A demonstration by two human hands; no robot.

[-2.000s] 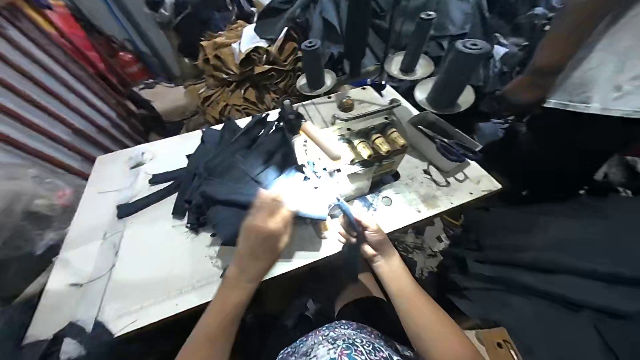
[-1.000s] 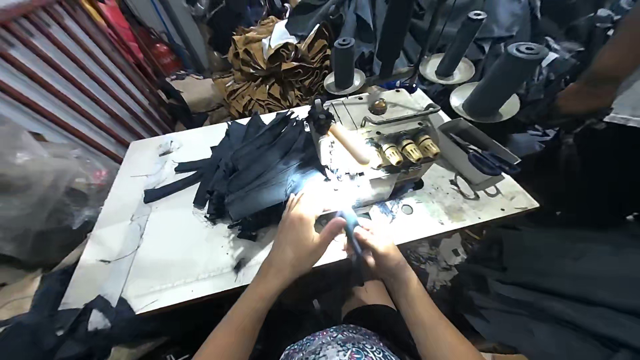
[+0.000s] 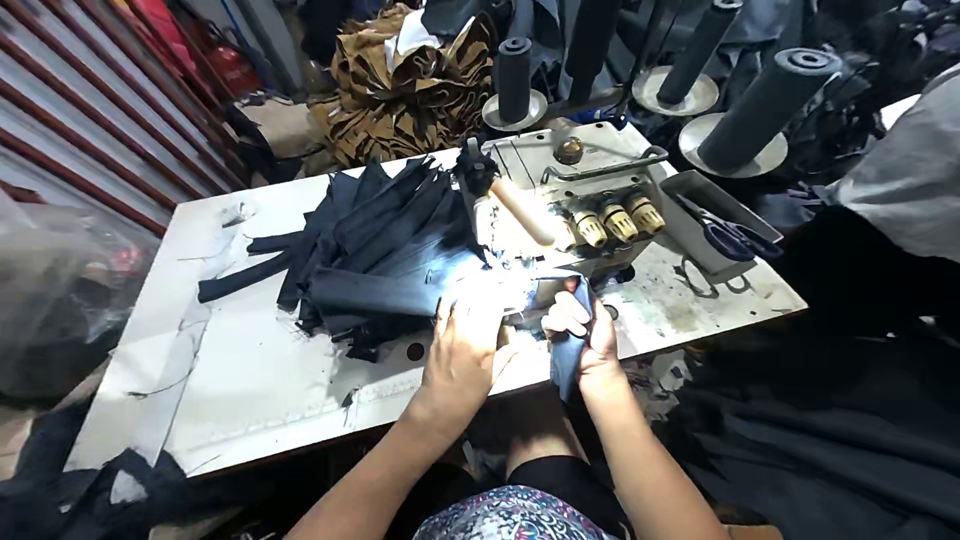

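An overlock-type sewing machine (image 3: 592,161) with several yellowish tension knobs stands on the white table, its lamp glaring over the sewing area. My left hand (image 3: 465,345) lies palm down at the left front of that area; glare hides its fingertips and whatever cloth is under them. Right of it, my right hand (image 3: 589,322) has its fingers closed around a blue-grey fabric strip (image 3: 566,360), whose end hangs over the table's front edge. A heap of dark fabric pieces (image 3: 382,240) spreads left of the machine, close to my left hand.
Scissors (image 3: 731,232) rest on a grey tray (image 3: 690,251) at the right; a small pair of snips (image 3: 712,281) lies beside it. Dark thread cones (image 3: 757,112) stand behind. Brown fabric bundles (image 3: 412,82) lie beyond the white table (image 3: 247,382). A person in a light top (image 3: 907,172) is at the right.
My left hand has moved from over the dark heap to the sewing area. My right hand still holds the strip, now raised and bent over its fingers. The view has shifted closer.
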